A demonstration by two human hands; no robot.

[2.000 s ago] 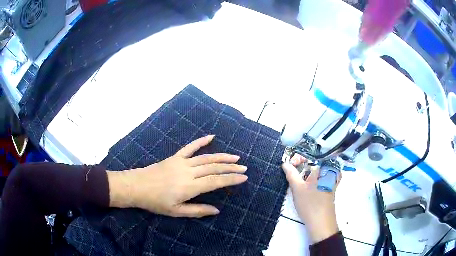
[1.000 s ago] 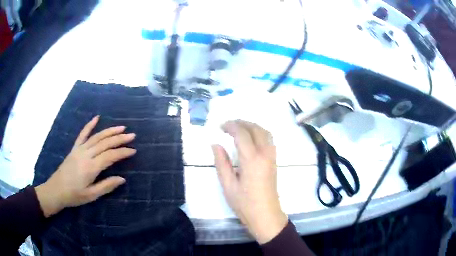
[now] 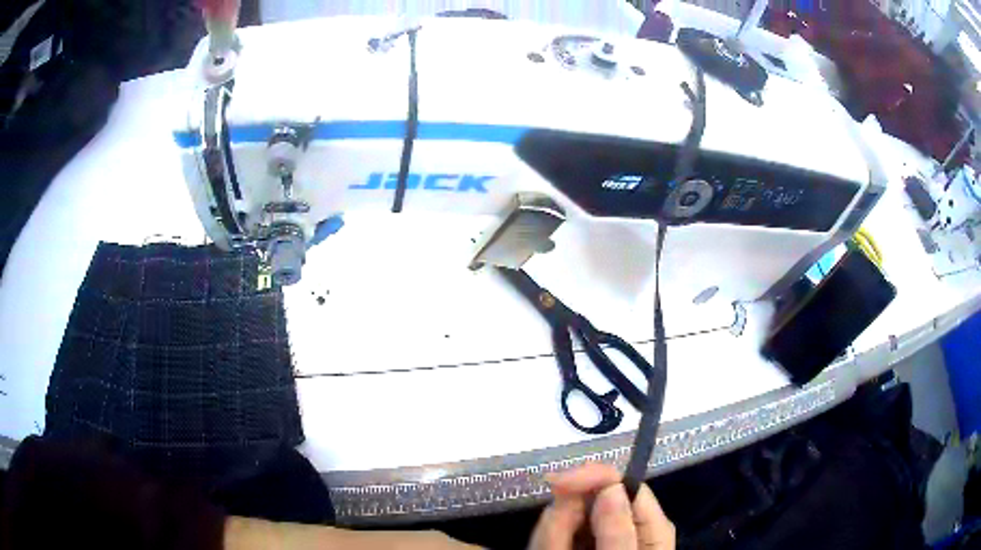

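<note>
The checked fabric panel (image 3: 178, 344) lies on the white bed at the left, its right edge beside the needle area and presser foot (image 3: 265, 269). A narrow dark tape (image 3: 658, 344) comes down over the machine's dark control panel to the near table edge. Fingers pinch its lower end. My left forearm runs right along the bottom edge towards these fingers, and my left hand (image 3: 586, 510) is partly cut off. The fingers overlap; I cannot tell whether some belong to my right hand.
The white JACK sewing machine (image 3: 463, 161) spans the back. Black-handled scissors (image 3: 586, 349) lie in front of it, blades by a grey metal block (image 3: 522, 231). A dark box (image 3: 828, 317) sits at the right. The ruler strip (image 3: 430, 496) lines the near edge.
The view has swung right. My left hand has left the panel and moved right to the tape. The right hand no longer shows beside the needle. The panel stays by the foot.
</note>
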